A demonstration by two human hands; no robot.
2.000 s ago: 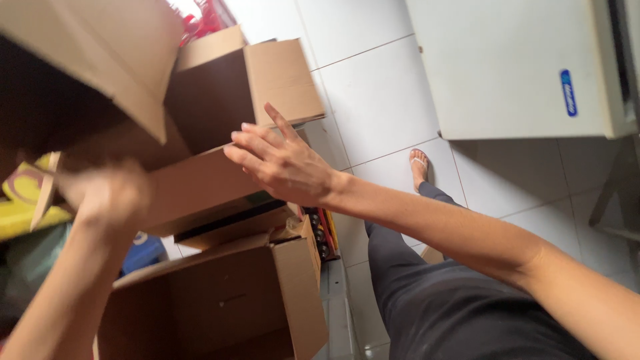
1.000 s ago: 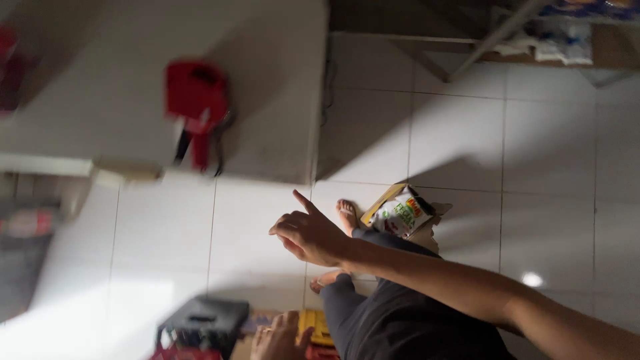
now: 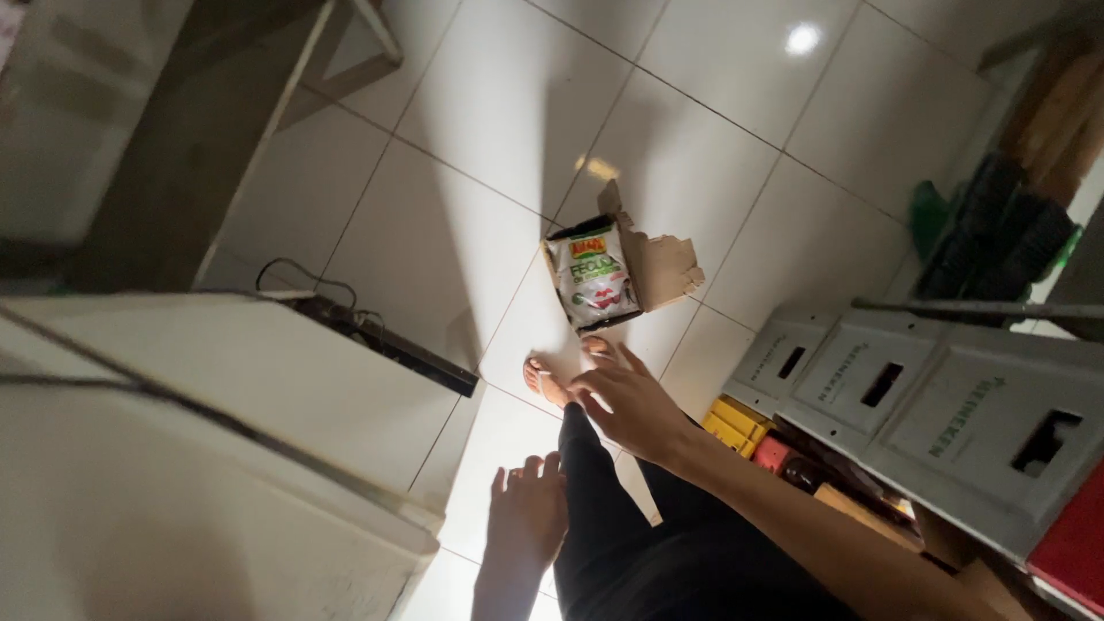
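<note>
My left hand (image 3: 526,509) hangs low at the centre, over the tiles beside my left leg, its fingers loosely bent and apart with nothing in them. Higher up and to the right, my right hand (image 3: 634,401) is held over my feet, fingers spread and empty. Just beyond my feet, a printed plastic food packet (image 3: 595,272) lies in a torn open cardboard box (image 3: 664,267) on the tiled floor. Neither hand touches the packet or the box.
A large white appliance or cabinet (image 3: 259,457) fills the lower left. Grey plastic bottle crates (image 3: 957,414) line the right, with a yellow crate (image 3: 735,425) beside them. A dark cable (image 3: 310,263) lies on the floor. Dark bundled items (image 3: 983,233) sit at the upper right.
The view has swung round from the cardboard boxes to the floor and crates. My left hand, at the lower edge one second ago, now shows fully. Both hands remain empty since then.
</note>
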